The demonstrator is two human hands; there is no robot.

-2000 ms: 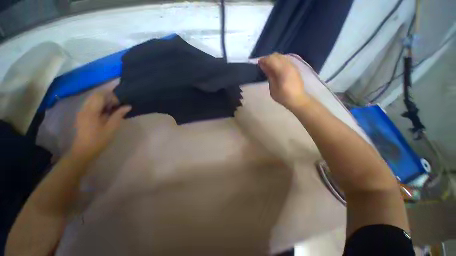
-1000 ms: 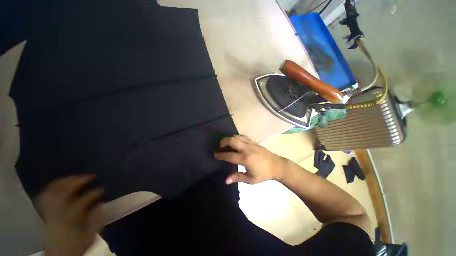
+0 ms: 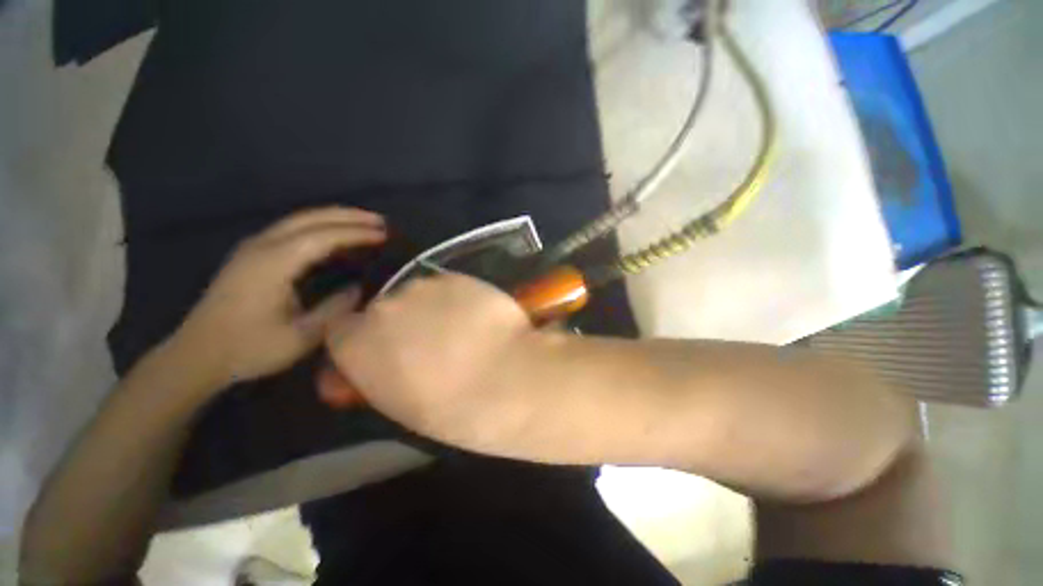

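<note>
A black garment panel point(image 3: 377, 115) lies flat across the pale pressing table. The steam iron point(image 3: 486, 246) sits on the panel, its pointed end toward the left. My right hand point(image 3: 429, 349) is closed around its orange-brown handle point(image 3: 555, 293); the hand and forearm hide much of the iron. My left hand point(image 3: 275, 286) lies on the panel just left of the iron, fingers apart, thumb near the iron's tip. I cannot see whether its fingertips pinch the cloth.
A greyish hose point(image 3: 686, 126) and a yellow cable point(image 3: 764, 137) rise from the iron's rear toward the top. A ribbed metal rest point(image 3: 915, 332) stands beyond the right edge. A blue tray point(image 3: 909, 149) is at the upper right. Another black piece point(image 3: 97, 25) lies at the upper left.
My right hand has taken hold of the iron, which stood at the table's right, and the iron is now on the panel. My left hand has moved up and right. The view has shifted.
</note>
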